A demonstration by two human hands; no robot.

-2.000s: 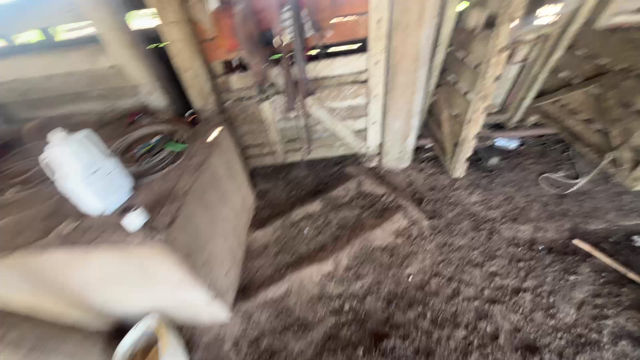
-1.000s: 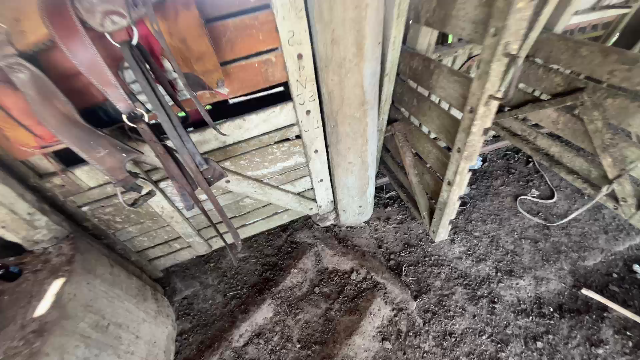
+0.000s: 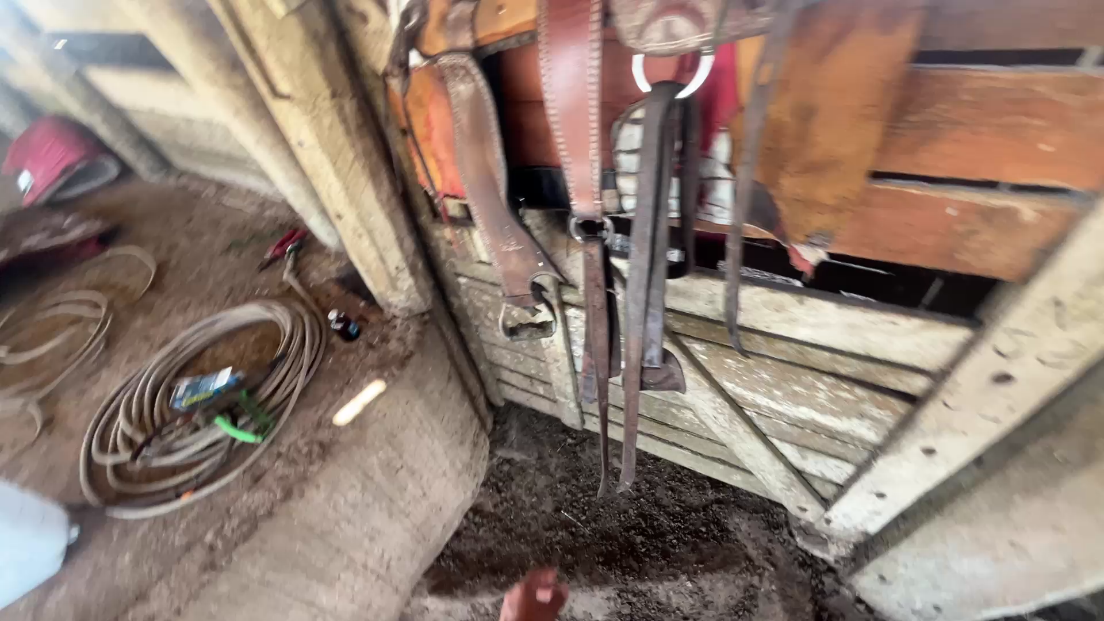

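Note:
One of my hands (image 3: 535, 595) shows at the bottom edge, blurred and cut off; I cannot tell which side it is or whether it holds anything. Above it and apart from it, dark leather straps (image 3: 638, 285) dangle from a pale metal ring (image 3: 673, 76). To their left hang a reddish stitched leather strap (image 3: 571, 112) and a wide brown stirrup leather (image 3: 487, 181) with a stirrup (image 3: 528, 321) at its end. This tack hangs in front of a wooden gate (image 3: 776, 371). My other hand is out of sight.
On a raised earthen ledge (image 3: 414, 483) at left lie a coiled rope (image 3: 297, 345), a blue packet (image 3: 205, 388), a small dark bottle (image 3: 343, 325) and a white container (image 3: 30, 543). Wooden posts (image 3: 319, 155) stand behind. Dark loose soil (image 3: 604, 526) covers the ground below the straps.
The view has swung left and closer to the hanging tack. A hand now shows at the bottom edge; neither earlier frame shows one.

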